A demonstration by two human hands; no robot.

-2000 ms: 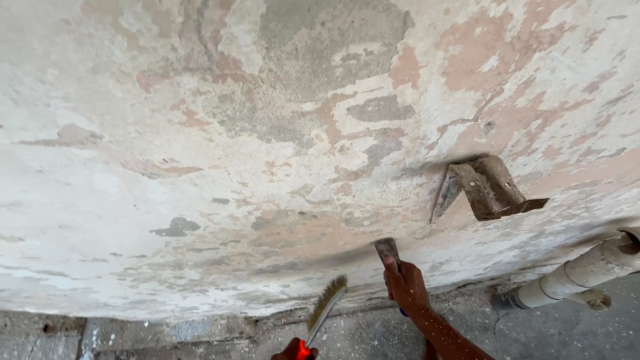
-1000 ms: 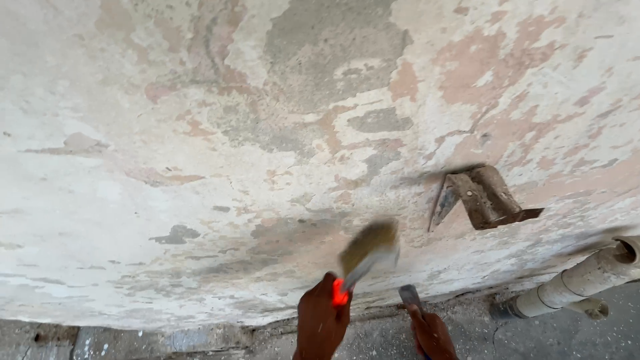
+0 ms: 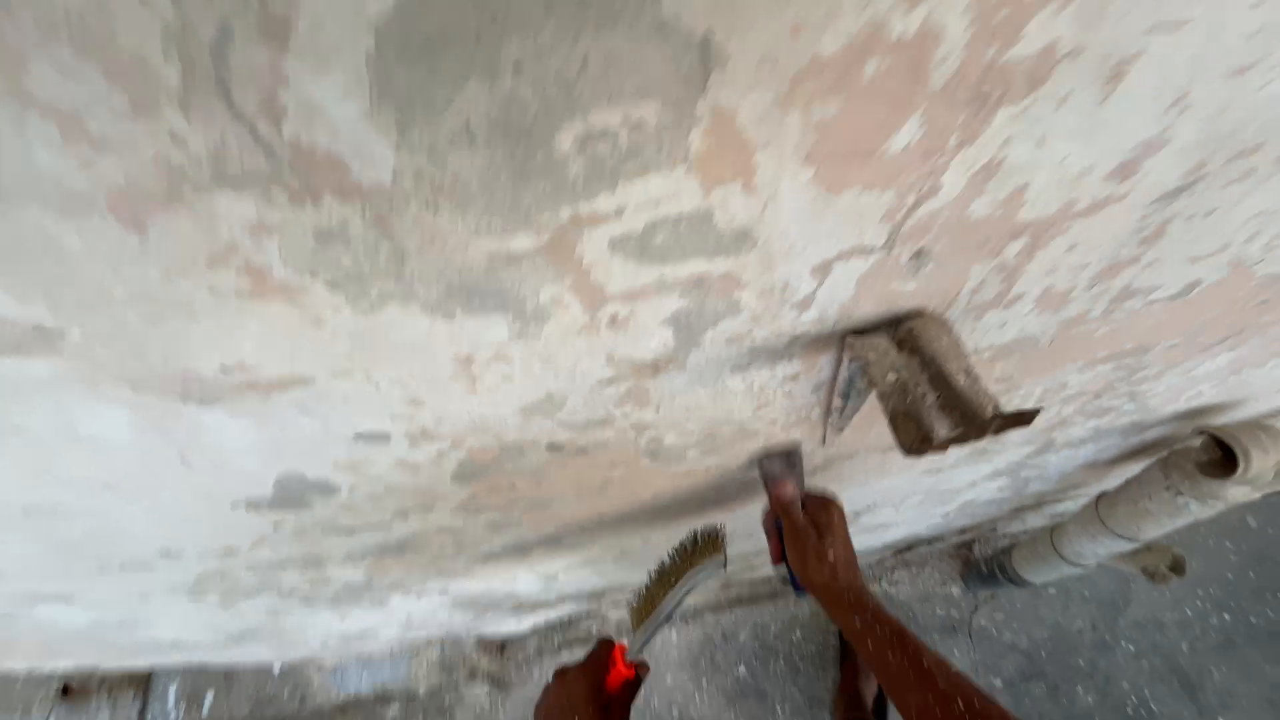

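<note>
My left hand (image 3: 590, 683) grips the red handle of a wire brush (image 3: 680, 578), its brass-coloured bristles facing up and left, apart from the wall. To its right and higher, my right hand (image 3: 815, 540) is closed around a putty knife (image 3: 781, 466) with a blue part showing below the fingers. The knife's blade is at the lower part of the wall (image 3: 560, 390), which has patchy white, pink and grey plaster; whether it touches is hard to tell.
A rusty, bent metal bracket (image 3: 930, 385) juts from the wall just right of the putty knife. At the lower right a pale pipe with an open end (image 3: 1090, 520) runs beside the wall. Grey concrete floor (image 3: 1130, 640) with white flecks lies below, and a foot shows partly beneath my right forearm.
Since a second ago, the wire brush has moved down, away from the wall patch, and my right hand with the putty knife has come up to the wall. The view has shifted a little closer.
</note>
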